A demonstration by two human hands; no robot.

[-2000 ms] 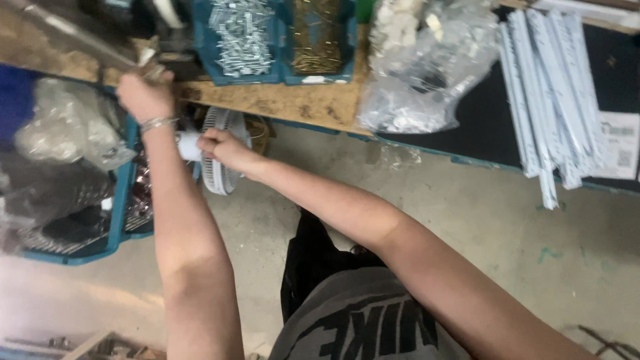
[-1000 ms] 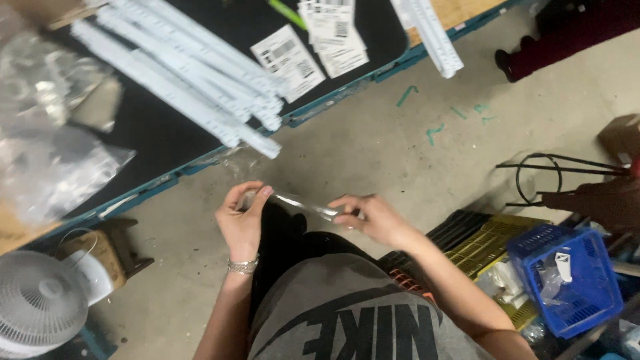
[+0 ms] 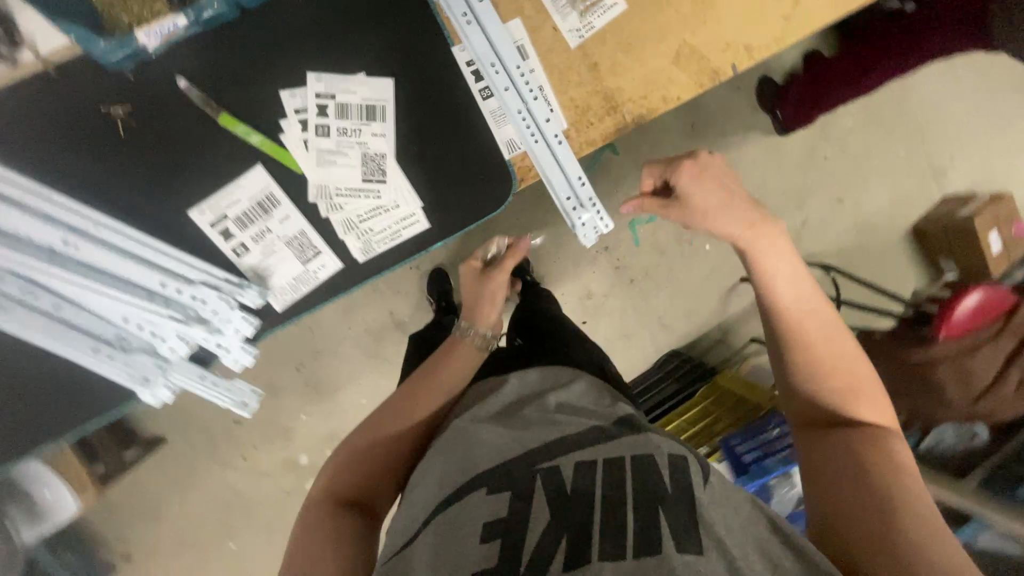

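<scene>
My left hand [image 3: 490, 280] is closed around a small clear plastic piece that pokes out by the fingertips, just off the edge of the bench. My right hand [image 3: 692, 196], fingers curled with thumb and forefinger together, is over the floor; whether anything is between them cannot be seen. Between the hands, the end of a pair of white metal drawer slides [image 3: 552, 136] juts past the wooden bench top. More white drawer slides [image 3: 128, 296] lie in a pile on the black mat at the left. Printed labels [image 3: 352, 136] overlap on the mat, with a single label [image 3: 268, 236] beside them.
A green cutter or pen [image 3: 256, 142] lies on the black mat [image 3: 240, 48]. Another person's leg in dark red [image 3: 872, 68] shows at top right. A cardboard box [image 3: 968, 236], a red seat [image 3: 976, 310] and stacked crates [image 3: 716, 408] stand at the right.
My hands, earlier close together with a clear plastic piece stretched between them, are now apart, the right one raised outward. The view has shifted along the bench.
</scene>
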